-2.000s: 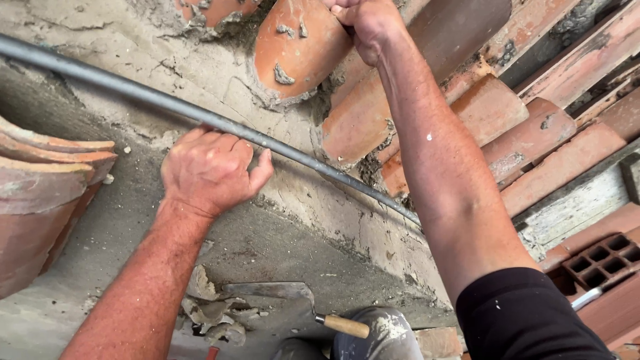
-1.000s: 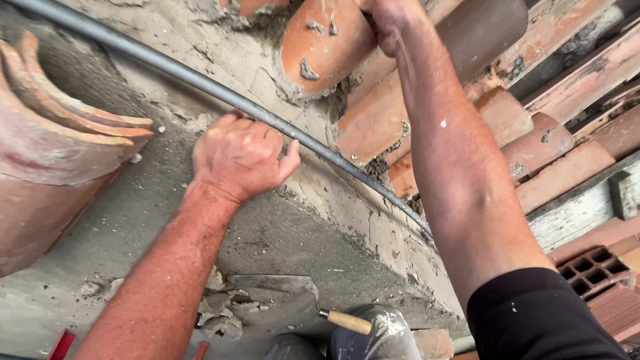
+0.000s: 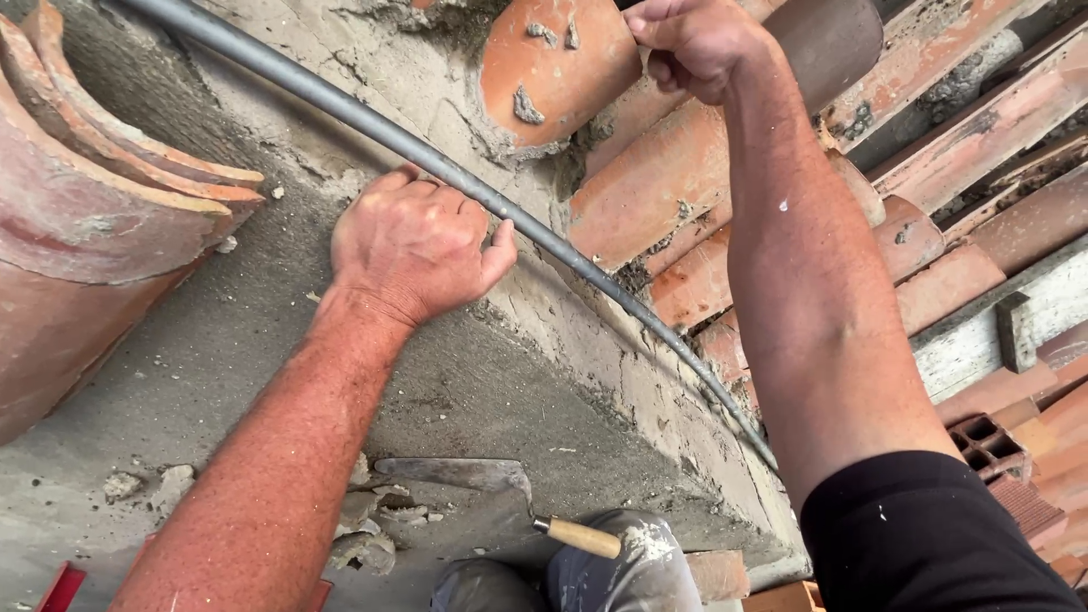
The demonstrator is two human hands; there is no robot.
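Note:
My left hand (image 3: 416, 238) rests with curled fingers at the mortar ledge, against the underside of a long grey pipe (image 3: 442, 170); whether its fingers grip anything is not visible. At the top, my right hand (image 3: 693, 42) is at the right edge of a curved clay roof tile (image 3: 557, 72) that bears lumps of mortar; its fingertips touch or nearly touch the tile. A trowel (image 3: 501, 489) with a wooden handle lies on the grey surface near my knees.
Stacked curved clay tiles (image 3: 102, 246) stand at the left. Rows of roof tiles (image 3: 663, 183) fill the upper right, beside a white board (image 3: 977, 348). Broken mortar pieces (image 3: 365, 544) lie left of the trowel. A hollow brick (image 3: 990, 446) sits at the right.
My right hand, partly cut off at the top edge earlier, now shows more fully beside the tile. My left hand stays by the pipe. The view has shifted somewhat.

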